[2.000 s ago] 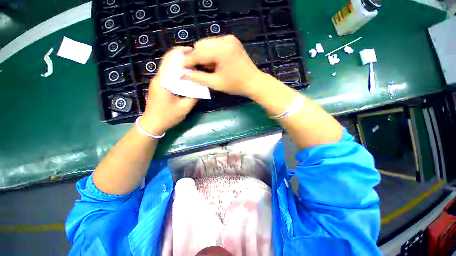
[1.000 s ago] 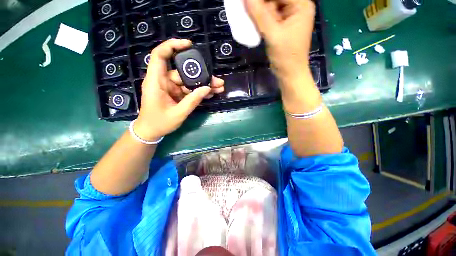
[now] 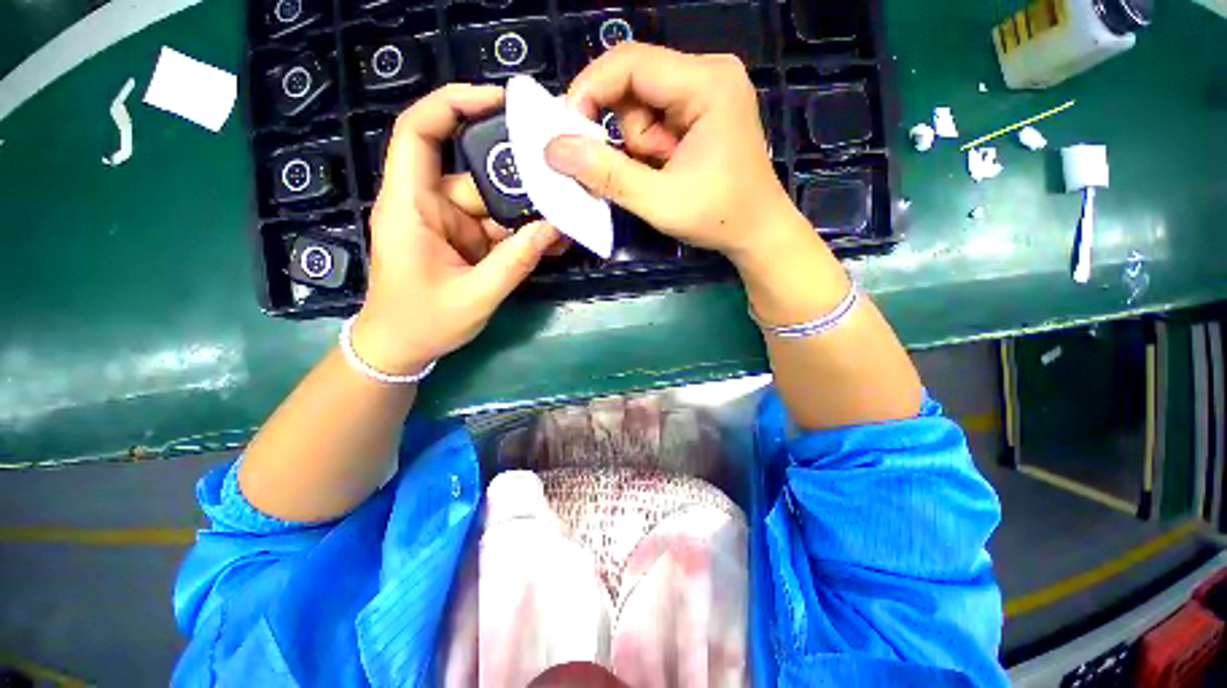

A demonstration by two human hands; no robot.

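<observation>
My left hand [image 3: 437, 229] holds a black smartwatch body [image 3: 487, 164] by its edges, with its back and pale sensor ring facing up. My right hand [image 3: 686, 155] pinches a white folded cleaning cloth [image 3: 563, 182] between thumb and fingers. The cloth lies over the right side of the watch back and hides that part of it. Both hands are above the black pocket tray [image 3: 299, 245], which holds several watch bodies, backs up. The hands cover some of its pockets.
At the right are a solvent bottle [image 3: 1056, 43], a thin yellowish stick [image 3: 1019, 124], white scraps [image 3: 984, 164] and a white-headed tool [image 3: 1085, 175]. At the left are a white square [image 3: 191, 89] and a curled strip [image 3: 121, 124]. The green bench edge curves below the tray.
Since one second ago, my right hand has come down and left, bringing the cloth onto the watch back. My left hand still holds the watch. Two seconds ago the hands were together around the cloth.
</observation>
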